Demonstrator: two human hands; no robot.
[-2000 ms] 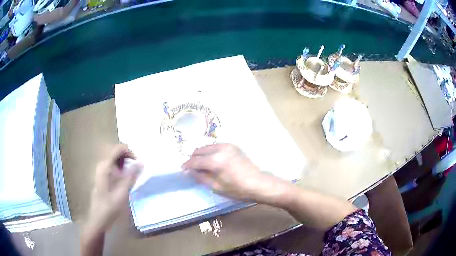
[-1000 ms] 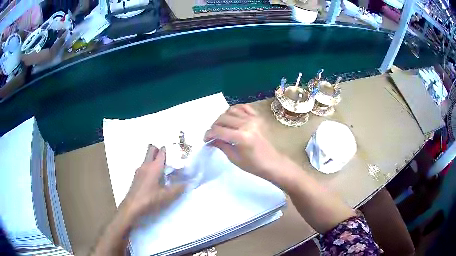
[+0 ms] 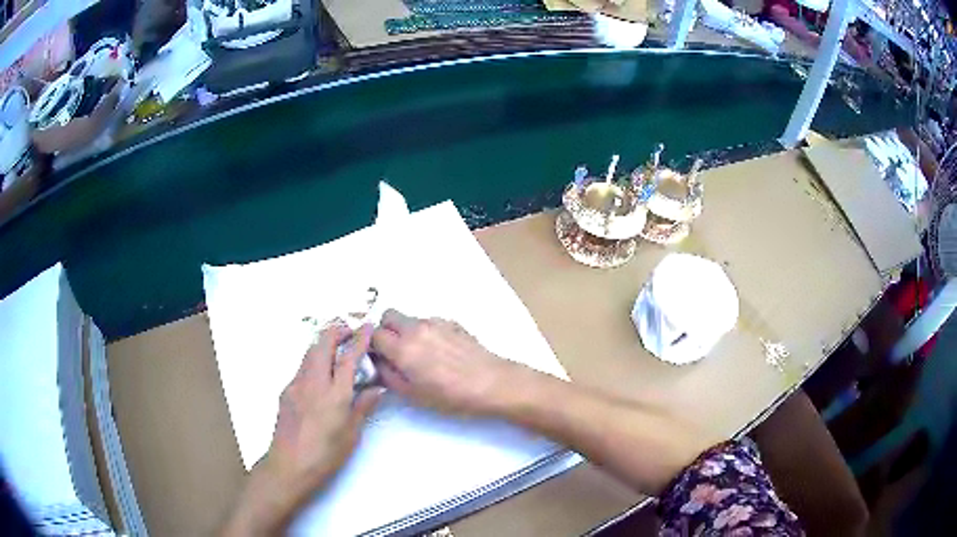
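Observation:
My left hand [image 3: 327, 390] and my right hand [image 3: 425, 357] meet over the thick white paper stack [image 3: 472, 299]. Both hold a partly wrapped ornamental stand [image 3: 360, 315] between them. White paper is bunched around its near side under my fingers. Small upright posts show at its far side; the rest is hidden by paper and hands. A sheet corner stands up at the stack's far edge. A wrapped piece [image 3: 685, 308] sits to the right on the cardboard bench cover [image 3: 514, 246]. Two gold stands [image 3: 600, 223] with pale and bluish post tips sit close together behind it.
A spare paper stack [image 3: 40, 404] stands at the far left. The dark green conveyor belt [image 3: 315, 157] runs beyond the bench, with cluttered shelving behind. A loose cardboard sheet [image 3: 866, 205] lies at the right end near a pale upright post [image 3: 821, 73]. A brown box is below the right edge.
Since a second ago, my right hand has come down and left to meet my left hand at the stand. Paper raised before is now pressed in around it. A far sheet corner has lifted.

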